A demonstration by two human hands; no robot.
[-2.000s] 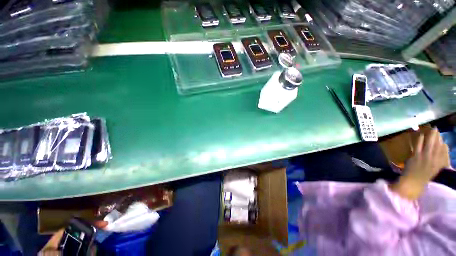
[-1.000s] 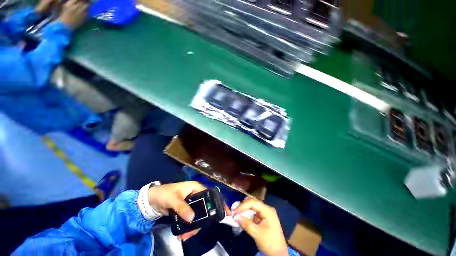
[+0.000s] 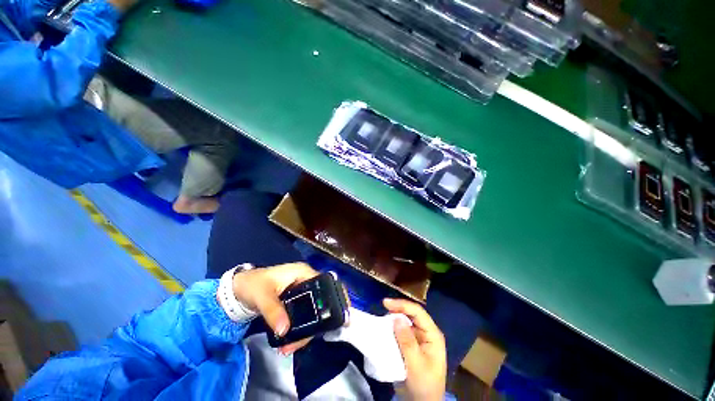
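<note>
My left hand (image 3: 270, 296) holds a black device housing (image 3: 312, 310) over my lap, its face with a pale square outline and a small green spot turned up. My right hand (image 3: 419, 348) holds a white cloth (image 3: 375, 341) between thumb and fingers. The cloth's left end touches or lies close to the housing's right end; I cannot tell which. A shiny white-edged strip with several dark squares (image 3: 402, 159) lies on the green bench in front of me.
Clear plastic trays (image 3: 439, 47) are stacked at the back. Another tray (image 3: 600, 182) with dark devices and a white bottle (image 3: 684, 282) are at the right. An open carton (image 3: 353, 252) sits below the bench edge. A person in blue (image 3: 59, 102) sits at the left.
The view has swung left from the bottle and trays to my lap. Since a second ago, the white cloth shows more spread out between my right hand and the housing.
</note>
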